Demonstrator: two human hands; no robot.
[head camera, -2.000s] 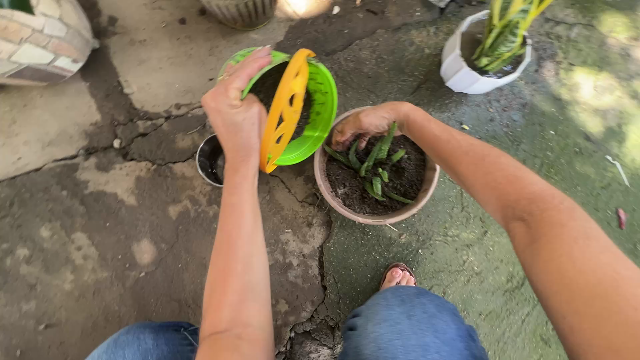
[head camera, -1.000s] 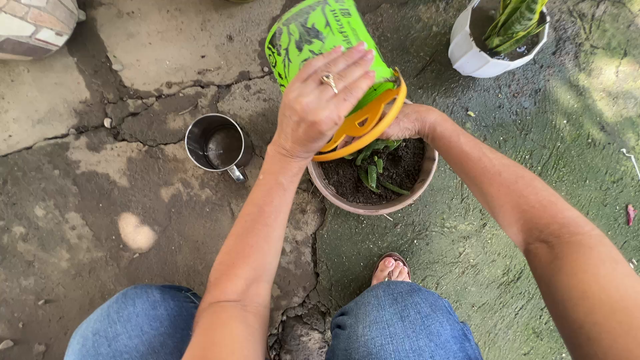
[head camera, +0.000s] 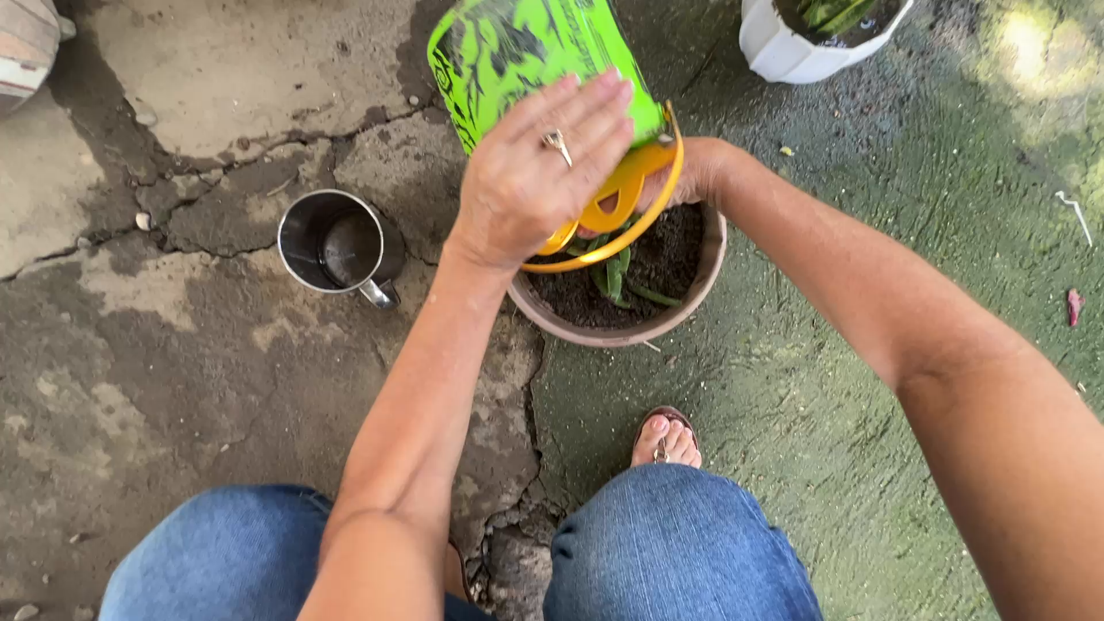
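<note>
My left hand (head camera: 552, 168), a ring on one finger, holds a green plastic bucket (head camera: 526, 60) tipped over a round pot, its mouth facing down toward the soil. The bucket's yellow handle (head camera: 642, 226) hangs over the pot. Dark soil and a small green succulent plant (head camera: 614, 276) fill the brownish pot (head camera: 617, 335). My right hand (head camera: 686, 177) reaches into the pot's far side, under the bucket's rim; its fingers are mostly hidden behind the handle, so what they touch cannot be told.
A metal mug (head camera: 332, 241) with some dark contents stands left of the pot on cracked concrete. At the top right is a white faceted planter (head camera: 802, 52) with a leafy plant. Part of a stone-patterned pot (head camera: 26, 52) shows at the top left. My sandalled foot (head camera: 666, 438) is below the pot.
Two seconds ago the bucket showed its open mouth and the soil inside; since then my left hand has tipped it over the pot. The mug, partly hidden before, is in full view.
</note>
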